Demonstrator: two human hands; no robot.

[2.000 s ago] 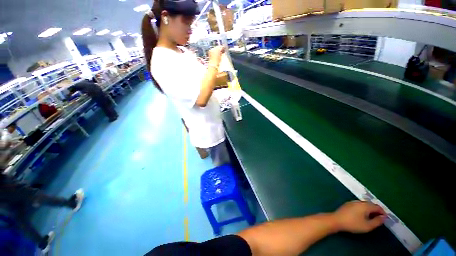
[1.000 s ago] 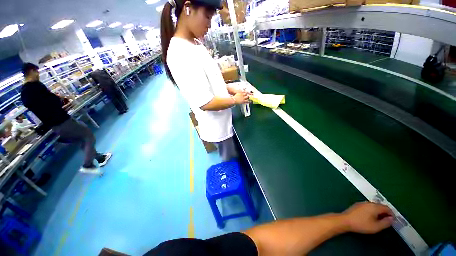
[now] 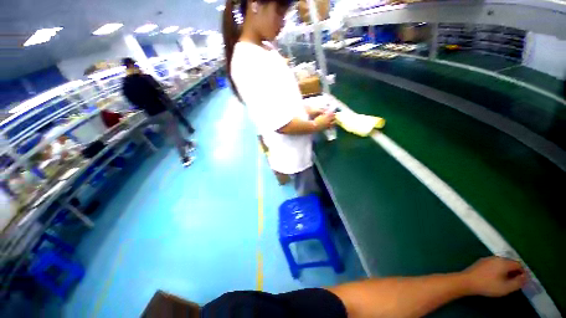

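Note:
My left hand (image 3: 498, 277) is at the lower right, at the end of my bare forearm, resting at the white-grey rail (image 3: 462, 214) between the near worktop and the belt. Its fingers are curled, with a dark gap between them. No object shows in it, but the inside of the fingers is hidden. My right hand is out of the picture.
The dark-green worktop (image 3: 372, 199) runs beside the green belt (image 3: 453, 146). A neighbouring worker in white (image 3: 273, 93) stands at the bench by yellow and white sheets (image 3: 359, 122). A blue stool (image 3: 304, 220), a brown box (image 3: 169, 305) and a person in black (image 3: 146, 93) are left.
The view has swung left, so things sit further right. The neighbour's raised hand has come down, and yellow-white sheets now lie over the rail. The person in black has changed place. My hand stays on the rail.

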